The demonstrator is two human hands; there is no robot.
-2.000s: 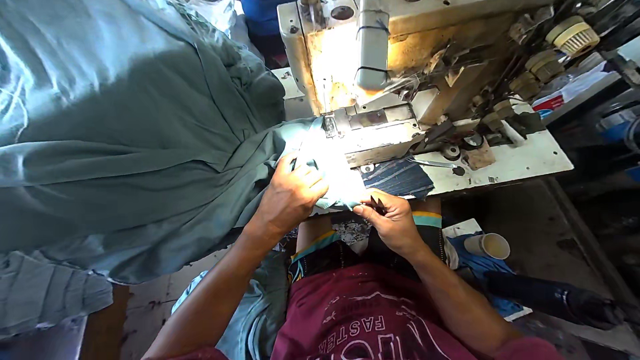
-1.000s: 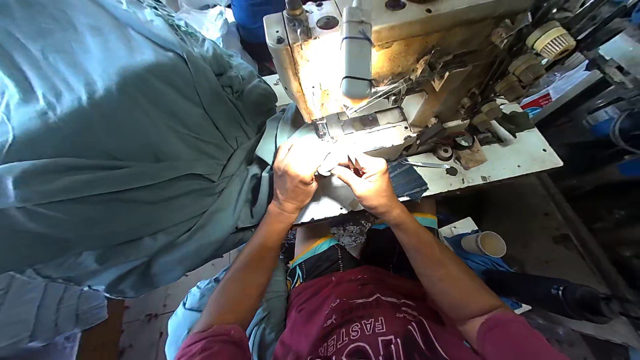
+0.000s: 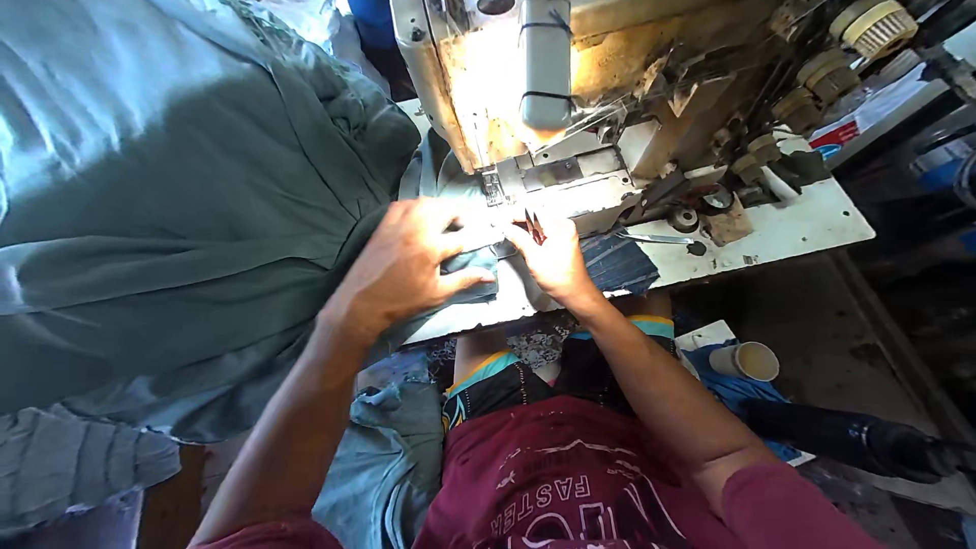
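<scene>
A large grey-green cloth (image 3: 229, 221) fills the left side and runs to the presser foot (image 3: 492, 187) of an industrial sewing machine (image 3: 488, 84). On the cloth just in front of the foot lies my left hand (image 3: 415, 263), thumb and fingers spread around a small folded edge (image 3: 476, 273). Close to its right, at the front of the machine bed, my right hand (image 3: 550, 255) has small pointed metal blades, perhaps thread snips (image 3: 534, 227), between its fingers. Bright lamp glare hides the fingertips and the fabric under the needle.
A dark blue striped fabric piece (image 3: 619, 263) lies right of my right hand. Metal tweezers (image 3: 659, 239) and a bobbin-like part (image 3: 684, 219) rest on the white table (image 3: 808, 221). A cup (image 3: 746, 361) stands lower right, near a black cylindrical part (image 3: 846, 438). More cloth (image 3: 385, 465) hangs at lower left.
Both hands were close together at the fabric a second ago; now they are a little apart, the left spread flatter on the cloth. The dark striped piece shows more than a second ago.
</scene>
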